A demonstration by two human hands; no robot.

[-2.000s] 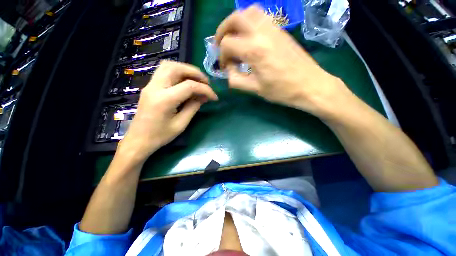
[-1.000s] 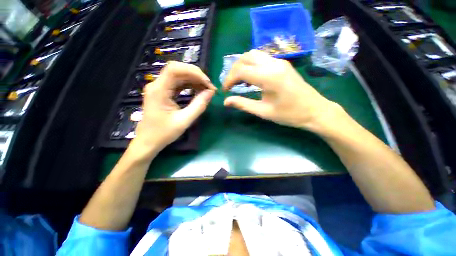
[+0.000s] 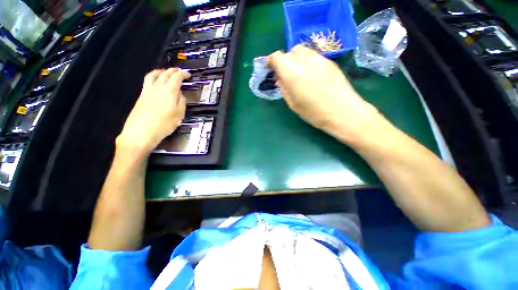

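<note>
My left hand (image 3: 153, 110) lies over the left side of the black foam tray (image 3: 224, 136), its fingertips on the phone frame (image 3: 207, 92) in the second pocket from the near end. Whether it grips that frame is unclear. Another phone frame (image 3: 196, 139) lies flat in the nearest pocket, partly under my left hand. My right hand (image 3: 312, 85) is at the small open plastic bag (image 3: 262, 79) with black contents. Its fingertips are at the bag's right edge, bent down; what they hold is hidden.
A blue bin (image 3: 299, 22) with a heap of thin gold and whitish strips stands beyond my right hand. A second clear bag (image 3: 377, 42) lies right of it. More black trays with phones stand at far left and right. A black tab (image 3: 250, 188) sits on the bench's front edge. Tiny dark bits (image 3: 182, 191) lie near that edge.
My left hand has moved left from the middle, opened its pinch and come down on the tray, uncovering more of the near frame. My right hand has moved slightly up to the bag.
</note>
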